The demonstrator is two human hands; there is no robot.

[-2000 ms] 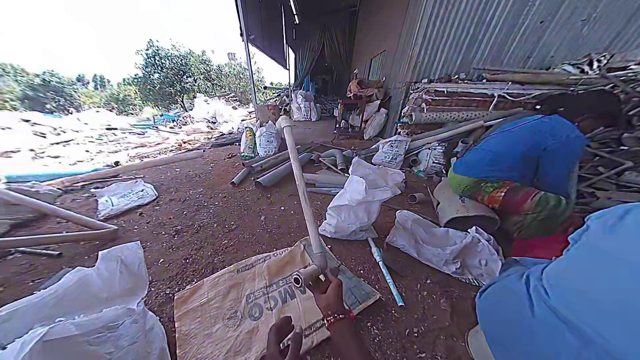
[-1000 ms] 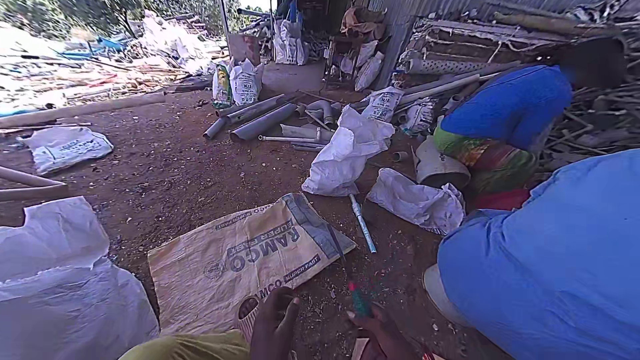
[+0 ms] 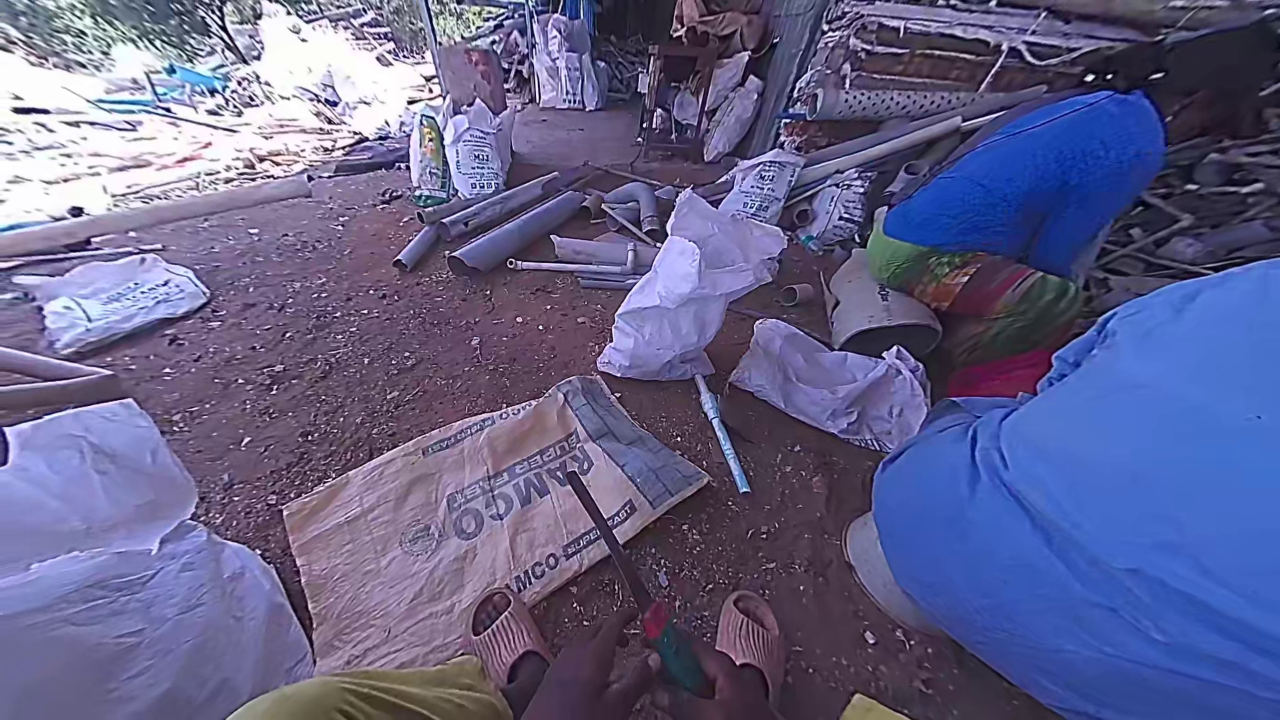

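Note:
My right hand (image 3: pixel 715 685) is closed around the green and red handle of a long, narrow-bladed tool (image 3: pixel 612 540), perhaps a knife or file. Its dark blade points forward and left, the tip over a flat tan woven cement sack (image 3: pixel 440 530) that bears printing. Beside the handle, my left hand (image 3: pixel 595 670) has its fingers partly spread near the handle's left side; whether they touch it I cannot tell. Both hands are low in the view, between my sandalled feet. A light blue pipe (image 3: pixel 722 435) lies on the soil past the sack's right corner.
White sacks (image 3: pixel 665 310) stand and lie ahead, with another white sack (image 3: pixel 140 590) at near left. Grey pipes (image 3: pixel 520 230) lie farther off. At right a person in blue (image 3: pixel 1030 190) bends over a wide pipe (image 3: pixel 880 305); another person's blue clothing (image 3: pixel 1110 480) is close by.
Two seconds ago my right hand held a long pipe with a fitting; it is gone from my hands by one second ago. The tool's blade now points forward over the sack. The view has tilted down.

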